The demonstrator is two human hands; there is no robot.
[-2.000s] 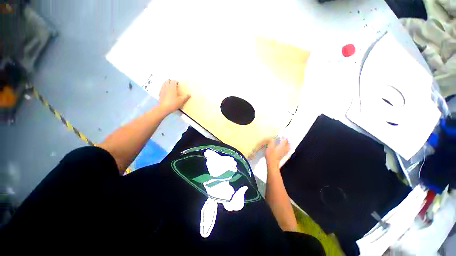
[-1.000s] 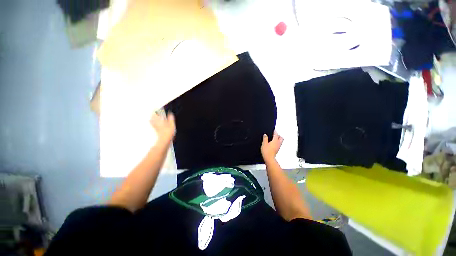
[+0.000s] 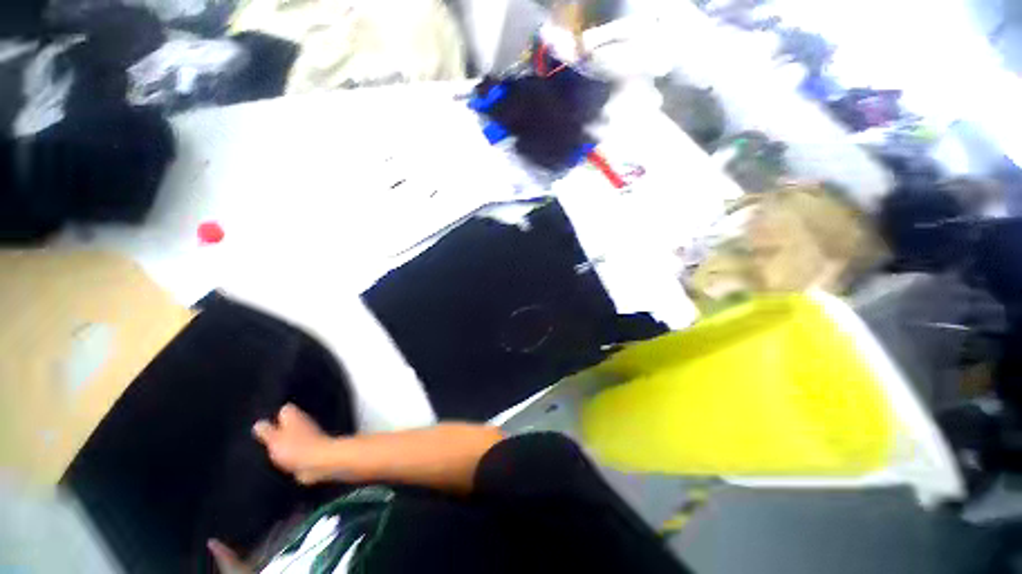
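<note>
A black cut panel lies at the lower left, partly beside the tan card template. My right hand is over the panel's right part, its fingers drawn together; whether it pinches the cloth cannot be made out. Only a small bit of my left hand shows at the bottom edge, near the shirt print. No oval line is visible on this panel. A flat black stack with a faint oval line lies to the right.
A red cap shows beyond the template. White pattern paper lies behind the black stack. Yellow-green sheet is at the near right. Black bundles sit at the far left, and a dark pile with blue bits at the far edge.
The view has swung right. The template moved off the black panel, uncovering it. My right hand has moved from the panel's side edge in over the cloth; my left hand is now mostly out of view.
</note>
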